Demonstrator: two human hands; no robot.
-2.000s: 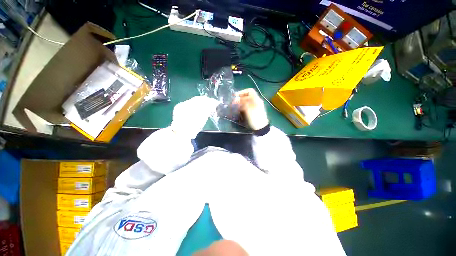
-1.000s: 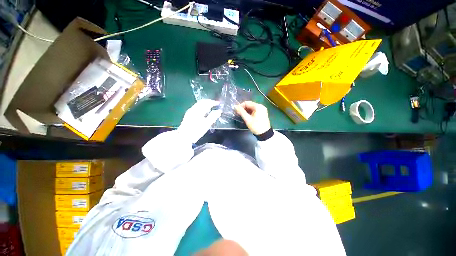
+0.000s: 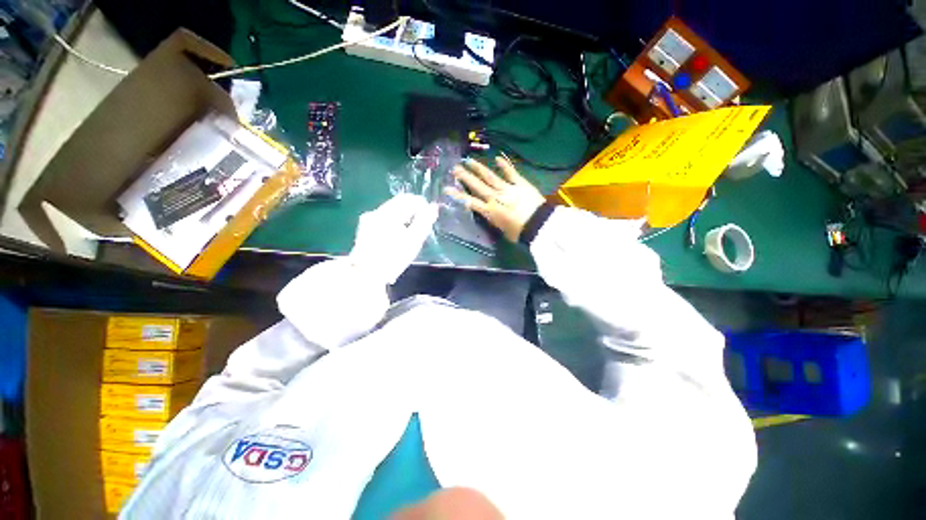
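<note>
A clear plastic bag lies crinkled in front of me, around or over a flat dark box near the bench's front edge. My left hand, in a white glove, pinches the bag's near left part. My right hand, bare with a black wrist band, is spread with fingers apart over the dark box and bag; whether it touches them is unclear. A black set-top box sits behind, with leads plugged into its right side.
A wrapped remote control and an opened retail box are at left. A yellow box, a tape roll and an orange-red instrument box are at right. A power strip lies behind.
My right hand has opened from its pinch on the bag and moved slightly forward, fingers spread. The flat dark box shows more clearly. My left hand stays at the bag.
</note>
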